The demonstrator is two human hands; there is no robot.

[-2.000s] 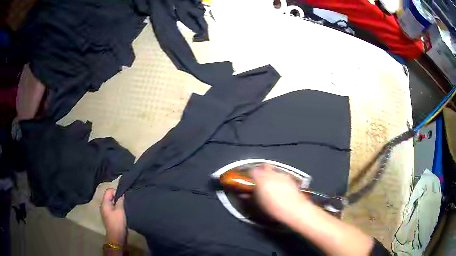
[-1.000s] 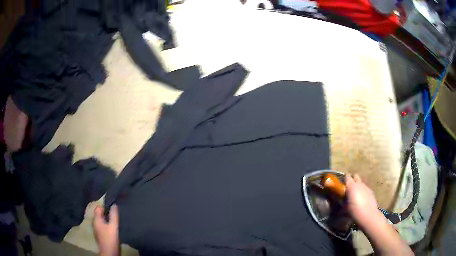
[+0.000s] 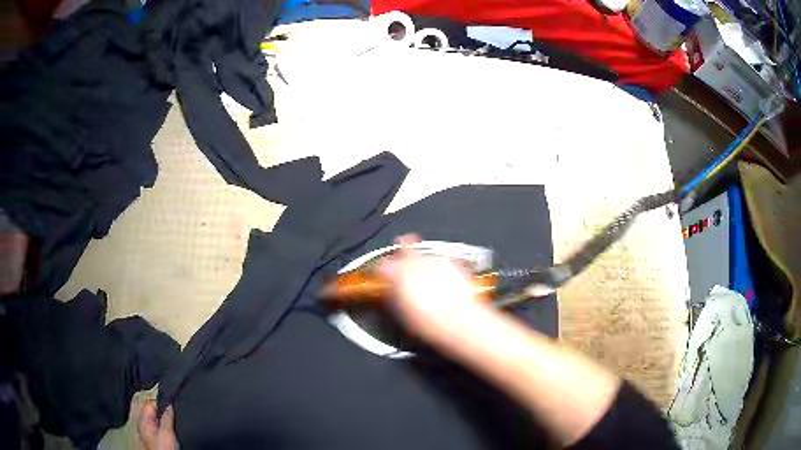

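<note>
A black garment piece (image 3: 351, 395) lies spread over the middle of the pressing table (image 3: 606, 299), with a folded narrow part along its left side. My right hand (image 3: 430, 286) is closed on the orange-brown handle of the steam iron (image 3: 373, 338). The iron is blurred and lies over the upper middle of the cloth, its tip pointing left. My left hand (image 3: 156, 428) pinches the garment's lower left corner at the bottom edge of the view; only its fingers show. The dark wrapped steam hose (image 3: 606, 237) runs from the iron's back to the right.
A crumpled black garment pile (image 3: 75, 132) covers the left side. White rings (image 3: 398, 30) and red cloth (image 3: 544, 26) are at the far edge. A control box (image 3: 710, 242) and pale crumpled cloth (image 3: 718, 360) are at the right.
The iron and my right hand have moved from the garment's right edge leftward and up over its middle. My left hand still holds the corner. The view has shifted.
</note>
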